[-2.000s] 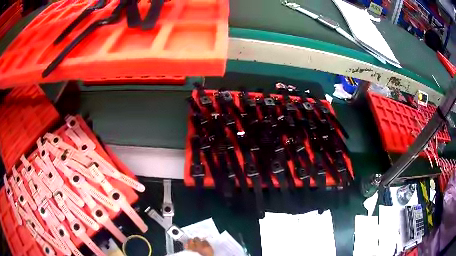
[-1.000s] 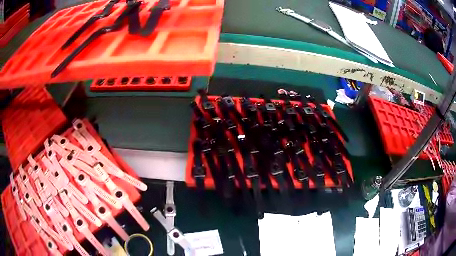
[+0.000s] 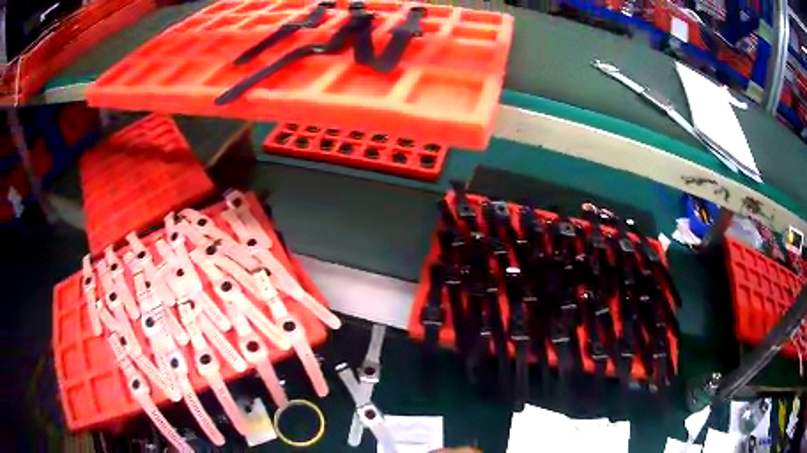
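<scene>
Two loose pale watches, one upright (image 3: 372, 363) and one slanted (image 3: 369, 413), overlap on the dark green mat at the bottom centre. A white label slip (image 3: 416, 431) lies beside them. A sliver of skin shows at the bottom edge, probably my right hand (image 3: 457, 449). It is almost wholly cut off, so its fingers and anything in it are hidden. My left hand is not in view. Pale pink watches (image 3: 226, 287) overlap in rows on an orange-red tray (image 3: 80, 387) at the left. A yellowish tape roll (image 3: 299, 423) lies in front.
Black watches (image 3: 566, 292) cover a red tray at centre right. White paper (image 3: 566, 433) lies below. A large red tray (image 3: 380, 111) with black watches overhangs the upper left. A metal post (image 3: 765, 352) slants at the right. The upper shelf holds a pale watch (image 3: 659, 106) and paper (image 3: 718, 119).
The view has swung left, so the bench things appear further right. The hand seen by the loose pale watches two seconds ago left the picture; now only skin shows at the bottom edge.
</scene>
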